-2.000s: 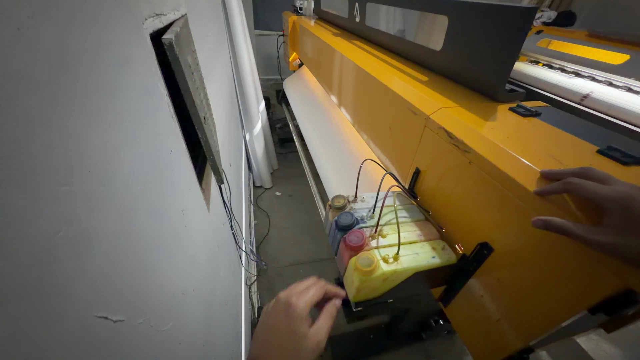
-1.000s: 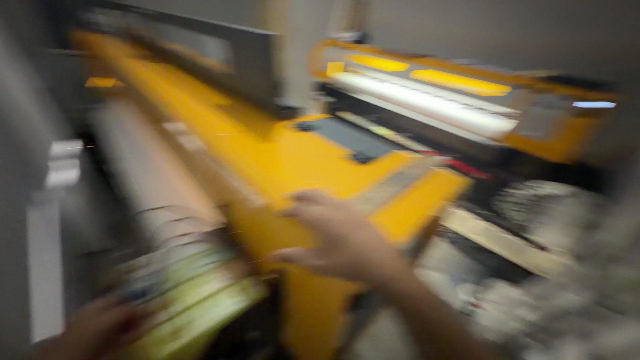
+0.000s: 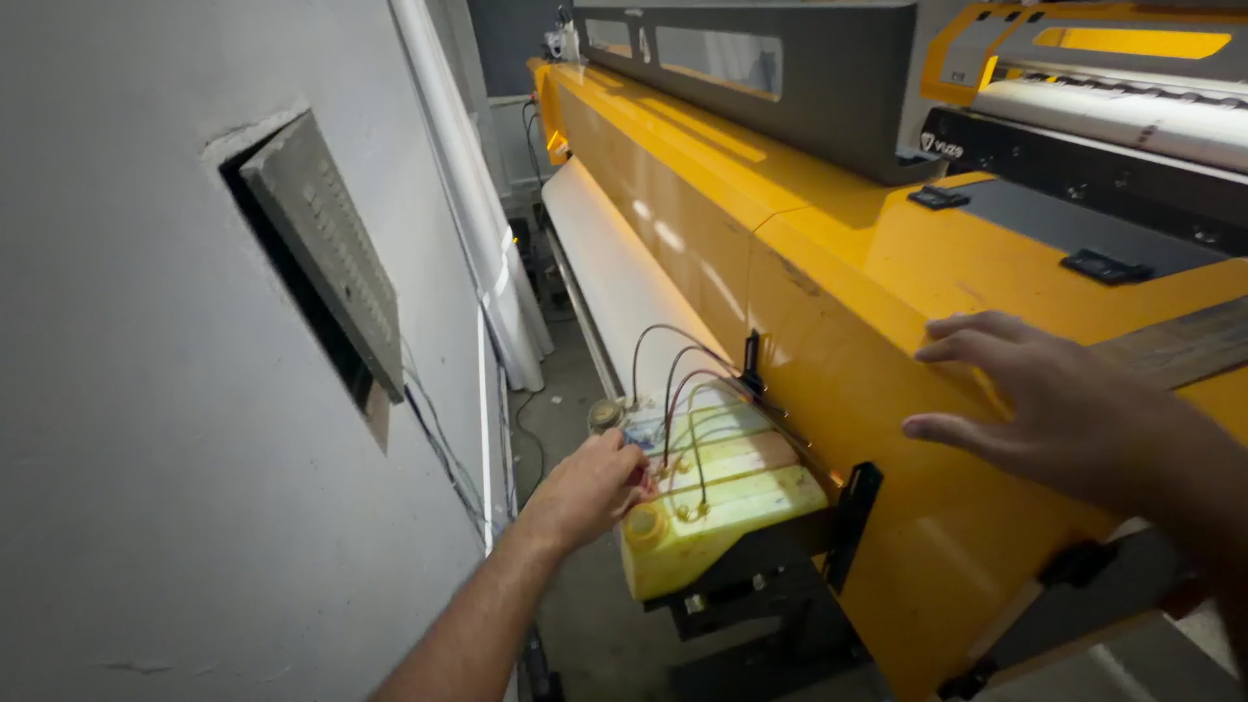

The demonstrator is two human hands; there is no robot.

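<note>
Several plastic ink tanks stand side by side on a black bracket at the yellow wide-format printer point(image 3: 799, 292). The nearest is a yellow ink tank point(image 3: 673, 565) with a yellow cap point(image 3: 644, 525); the farthest shows a brownish cap point(image 3: 605, 416). My left hand point(image 3: 590, 487) is at the caps between these two, its fingertips at the red cap point(image 3: 642, 480), which they partly cover. Whether the fingers grip it I cannot tell. Thin ink tubes point(image 3: 700, 439) arch from the tank tops toward the printer. My right hand point(image 3: 1024, 409), fingers spread and holding nothing, is over the printer's yellow end housing.
A white wall with an ajar metal panel door point(image 3: 327, 244) runs along the left. White rolls point(image 3: 487, 214) lean beside it. Cables point(image 3: 453, 468) hang down near the narrow floor gap. A second printer point(image 3: 1102, 107) stands at the upper right. The black bracket point(image 3: 770, 570) juts out beneath the tanks.
Two seconds ago my left hand was in front of the yellow tank; it is now farther in, at the red cap. The view swung right and came back. My right hand remains over the printer.
</note>
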